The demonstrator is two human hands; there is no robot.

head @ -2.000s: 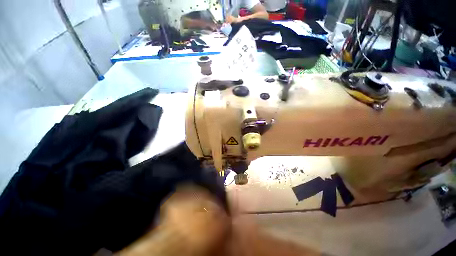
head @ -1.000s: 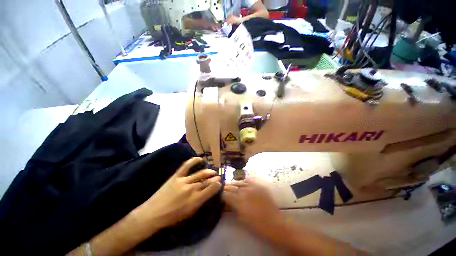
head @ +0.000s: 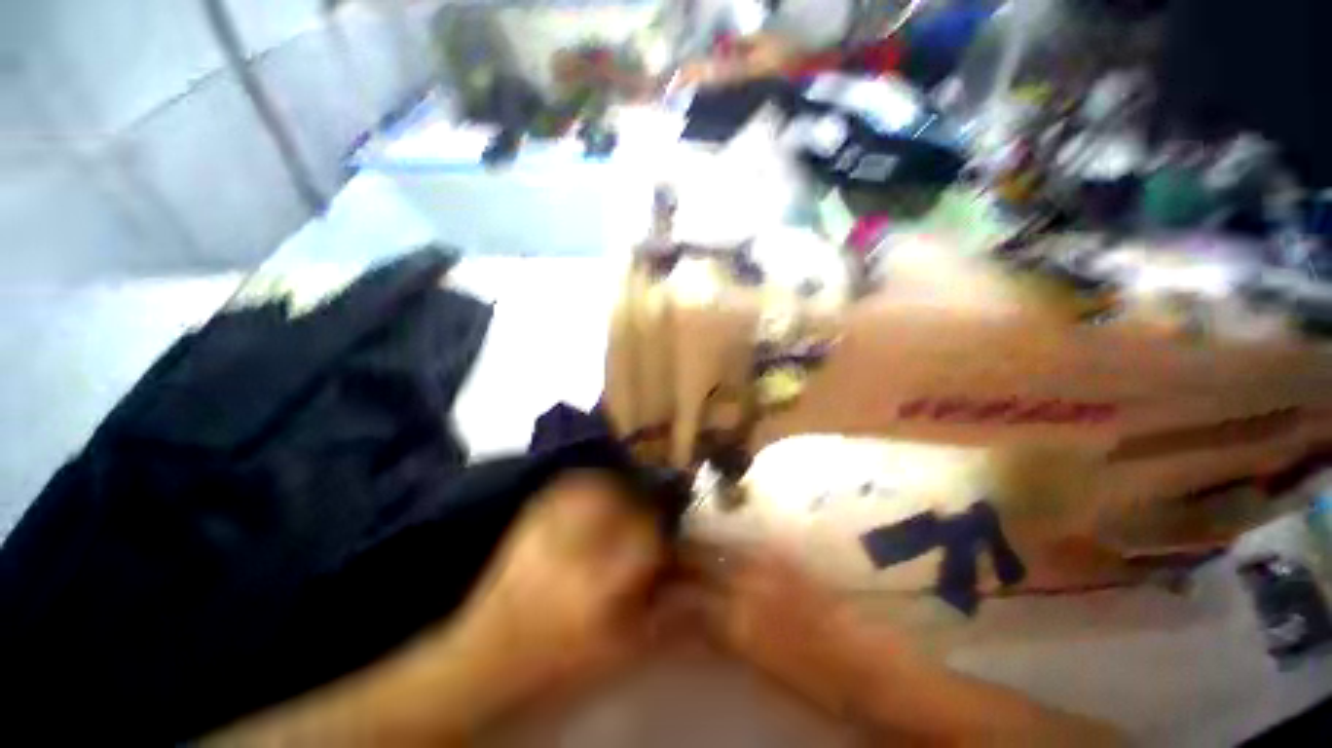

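Note:
The view is heavily blurred. A large black garment [head: 278, 482] lies heaped left of the needle, its right edge reaching under the cream sewing machine head [head: 935, 351]. My left hand [head: 577, 563] is bent over the garment's right part, just below the needle area; its fingers are blurred. My right hand [head: 774, 599] is close beside it on the right, low in front of the needle area. Whether either hand grips the cloth cannot be made out. Several small dark fabric pieces [head: 957, 555] lie on the pale machine bed under the arm.
A small dark tray [head: 1283, 607] sits at the right end of the table. Behind the machine are another work table with black cloth [head: 877, 154], a pale green basket and blurred clutter. A whitish wall [head: 117, 176] stands on the left.
My head view has shifted and blurred, so the machine head appears further right. My hands have drawn slightly down from the needle, and the left hand's spread fingers now look bunched.

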